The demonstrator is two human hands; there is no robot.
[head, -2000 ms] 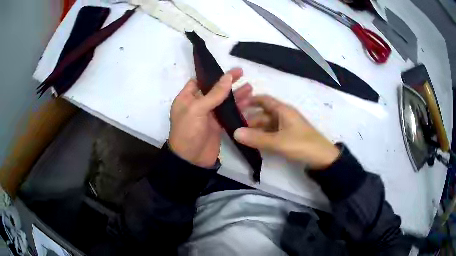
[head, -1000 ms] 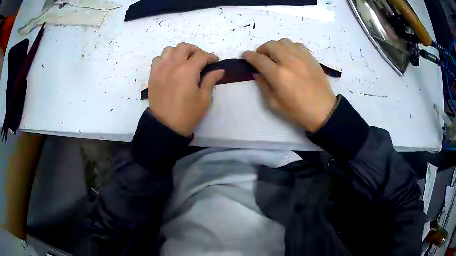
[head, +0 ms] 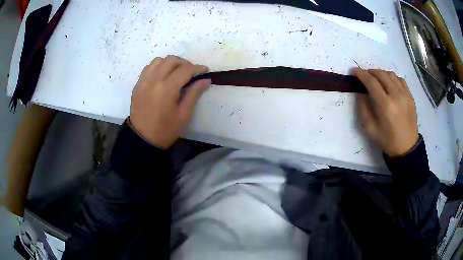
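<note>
A long narrow crescent garment piece (head: 284,77), dark along its upper edge and maroon below, lies stretched sideways on the white table (head: 284,119). My left hand (head: 165,99) pinches its left end between thumb and fingers. My right hand (head: 388,106) holds its right end, fingers on top and slightly blurred. Both tips of the piece are hidden under my hands. I cannot tell whether a template is inside it.
The steam iron (head: 424,45) rests at the upper right. A flat black cut piece (head: 335,7) lies at the far edge of view. Finished dark and maroon pieces (head: 35,51) are piled at the left edge. A brown rounded edge (head: 25,157) is below them.
The piece went from being held up in both hands to lying on the table. My hands have since moved apart from its middle to its ends. The view has shifted too.
</note>
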